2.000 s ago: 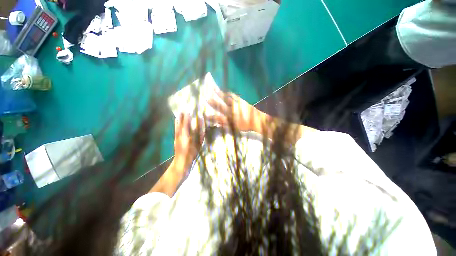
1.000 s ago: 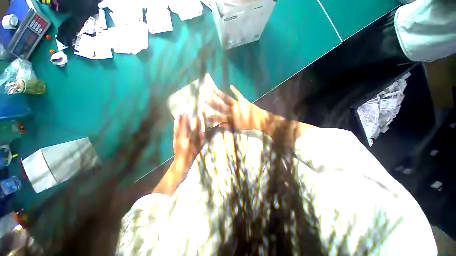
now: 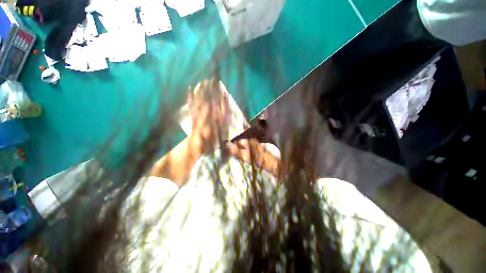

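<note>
A pale white piece lies tilted at the table's near edge, in front of my body; hair strands blur it, and I cannot tell if it is a box or a flat card. My left hand lies over it and holds it, fingers pointing away from me. My right hand is lower and closer to my body, just off the table edge, near the piece's lower end. Its fingers are partly hidden by hair and blur, so its grip is unclear.
White slips and a large white carton stand at the table's far side. Another white box, a clear bag and a scale are left. A black crate holds papers at right, below a person's sleeve.
My left hand has moved up over the white piece. My right hand has drawn back from it toward my body. The view has shifted, showing more floor and crate at right.
</note>
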